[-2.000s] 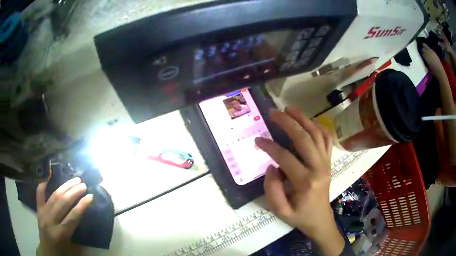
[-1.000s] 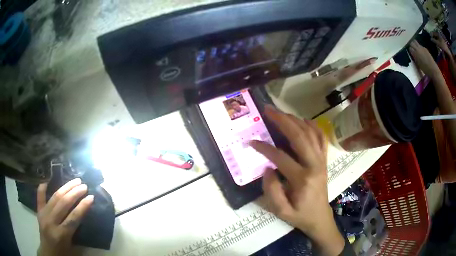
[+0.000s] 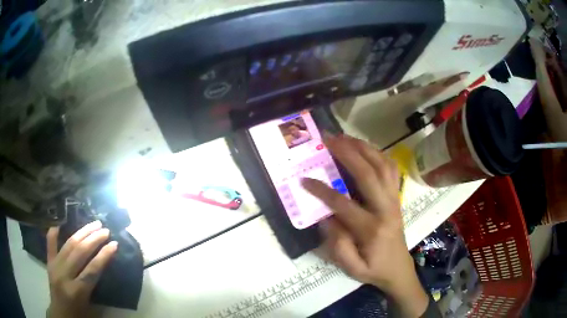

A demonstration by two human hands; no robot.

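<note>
A smartphone (image 3: 291,180) with a bright pink-white screen lies on a dark mat or open case (image 3: 283,233) under the control panel. My right hand (image 3: 367,217) is over the phone's lower right, index fingertip at the screen, fingers apart and holding nothing. My left hand (image 3: 78,270) lies at the lower left on a dark fabric piece (image 3: 121,279), fingers bent and pressing it near the presser foot (image 3: 74,208). Lamp glare hides the needle area. Red-pink and teal snips (image 3: 217,197) lie between the glare and the phone.
The black control panel (image 3: 280,74) overhangs the phone on the off-white machine head (image 3: 479,43). A lidded cup (image 3: 451,146) with a straw stands right, beside a yellow tool (image 3: 403,163). A red basket (image 3: 497,242) holds bagged bits. Another person's arm (image 3: 550,93) shows far right.
My right hand has shifted slightly left over the phone, its index fingertip now further left on the screen. A blue patch shows on the screen. My left hand and the fabric have barely moved.
</note>
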